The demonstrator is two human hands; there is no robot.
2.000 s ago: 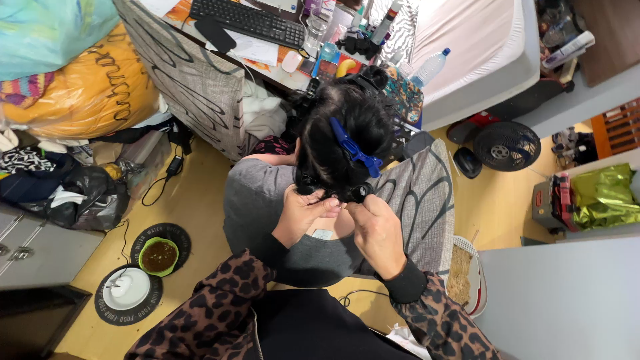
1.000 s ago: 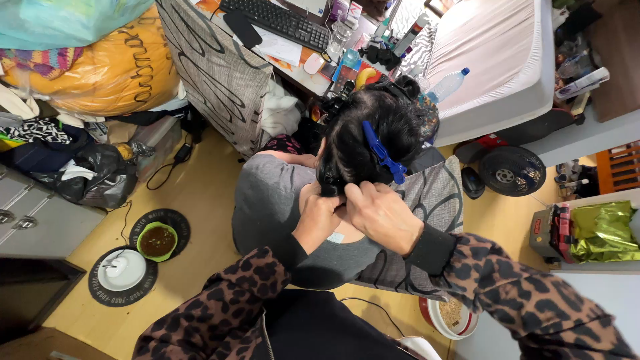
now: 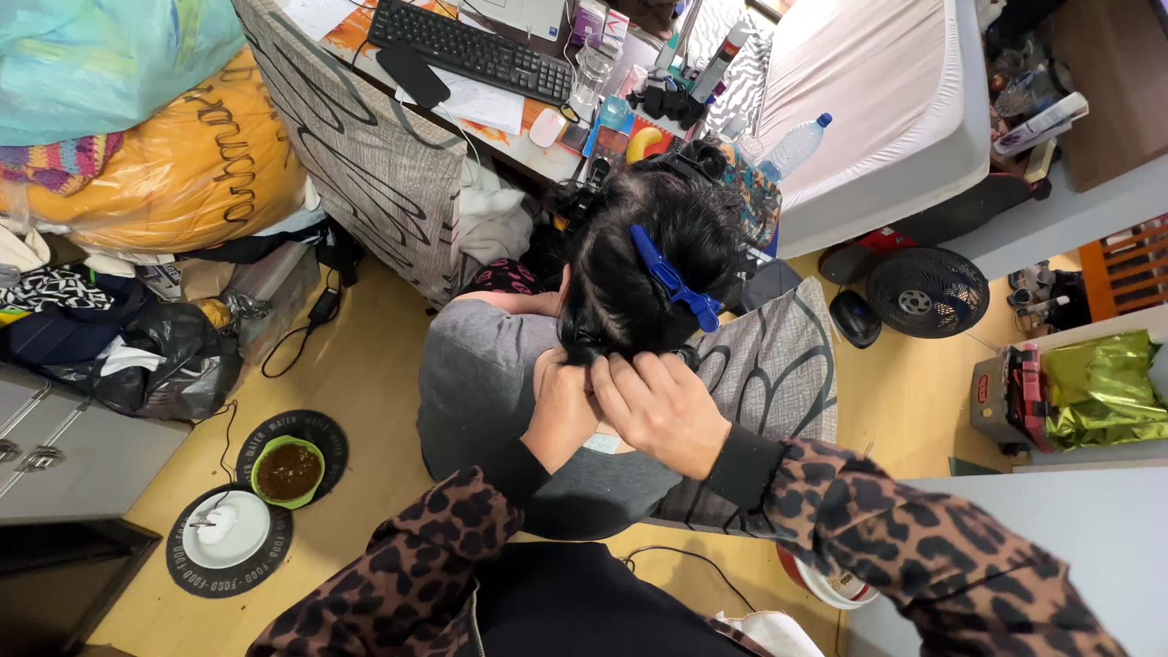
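Note:
A seated person in a grey T-shirt (image 3: pixel 484 365) has dark hair (image 3: pixel 611 274) parted in sections, seen from above and behind. A blue plastic hair clip (image 3: pixel 673 278) holds the hair at the back right of the head. My left hand (image 3: pixel 561 411) and my right hand (image 3: pixel 662 411) meet at the nape, their fingers closed on a lock of hair there. The lock itself is mostly hidden by my fingers. Rolled or pinned hair shows at the front of the head, beyond the clip.
A patterned fabric chair cover (image 3: pixel 766 374) lies right of the person. Ahead stands a cluttered desk with a black keyboard (image 3: pixel 470 50) and a plastic bottle (image 3: pixel 798 146). Pet bowls, one green (image 3: pixel 288 472) and one white (image 3: pixel 226 529), sit on the floor at left. A black fan (image 3: pixel 928 292) is at right.
My hands have come closer together at the nape, where two seconds ago they were a little apart. The blue clip is still in the hair.

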